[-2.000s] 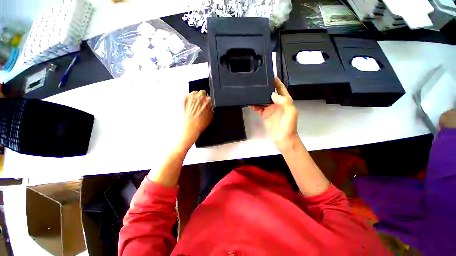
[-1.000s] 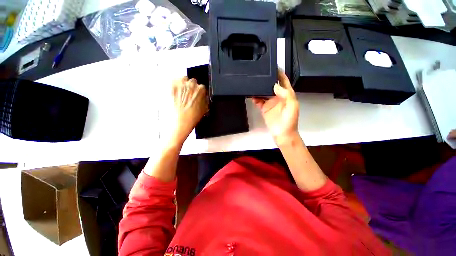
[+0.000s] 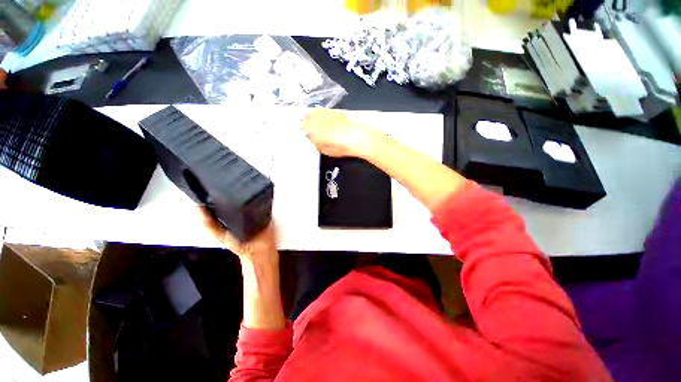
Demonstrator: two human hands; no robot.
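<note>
My left hand (image 3: 255,237) holds a thick black stack of inserts (image 3: 216,166) from below, tilted, with its ribbed side up and part of a cut-out showing. A shallow black tray (image 3: 366,201) lies flat on the bench with a small white cable (image 3: 332,183) near its left side. My right hand (image 3: 336,134) is at the tray's far left edge. Its fingers are bright and blurred, so I cannot tell whether they grip anything.
A ribbed black row (image 3: 82,153) stands left. A clear bag of white cases (image 3: 272,74) and a cable pile (image 3: 373,48) lie behind. Two black boxes with white cases (image 3: 538,168) are right. Cartons (image 3: 45,313) are below the bench edge. A person's purple clothing (image 3: 661,246) shows at right.
The insert stack has moved left and turned from facing me to ribbed side up, now in my left hand. My right hand has let go of it and crossed to the tray, whose cable now shows.
</note>
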